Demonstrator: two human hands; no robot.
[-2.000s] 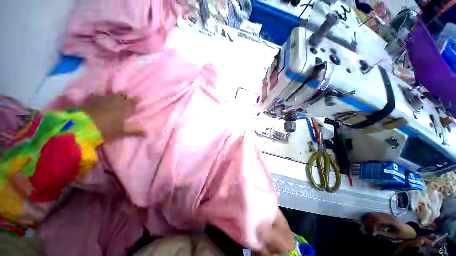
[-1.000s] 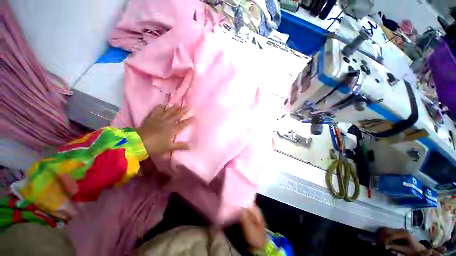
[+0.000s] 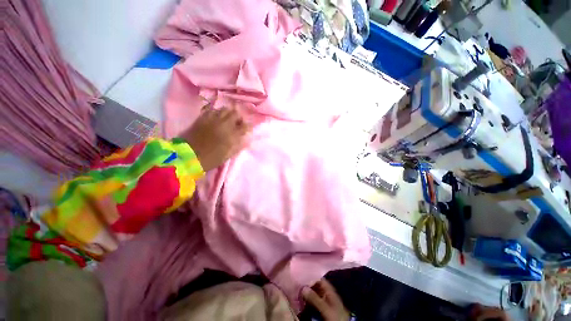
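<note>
A large pink garment piece (image 3: 282,200) lies crumpled over the white machine table, left of the sewing machine head (image 3: 432,119), and hangs over the front edge. My left hand (image 3: 220,135) lies on the cloth with its fingers bent into a fold. My right hand (image 3: 325,301) is low at the bottom, below the table edge, with its fingers at the hanging lower edge of the cloth. The strong lamp light washes out the cloth near the needle, so the needle is hidden in glare.
Yellow-handled scissors (image 3: 431,238) lie right of the needle area, with a blue box (image 3: 507,256) further right. A small metal piece (image 3: 379,182) lies on the bed. Stacked pink strips (image 3: 44,94) lie far left. Thread spools (image 3: 416,15) stand behind. Part of another person's hand shows at bottom right.
My left hand has moved up on the cloth and its fingers have bent in. The cloth's lower part has spread right along the table edge. My right hand has moved slightly down.
</note>
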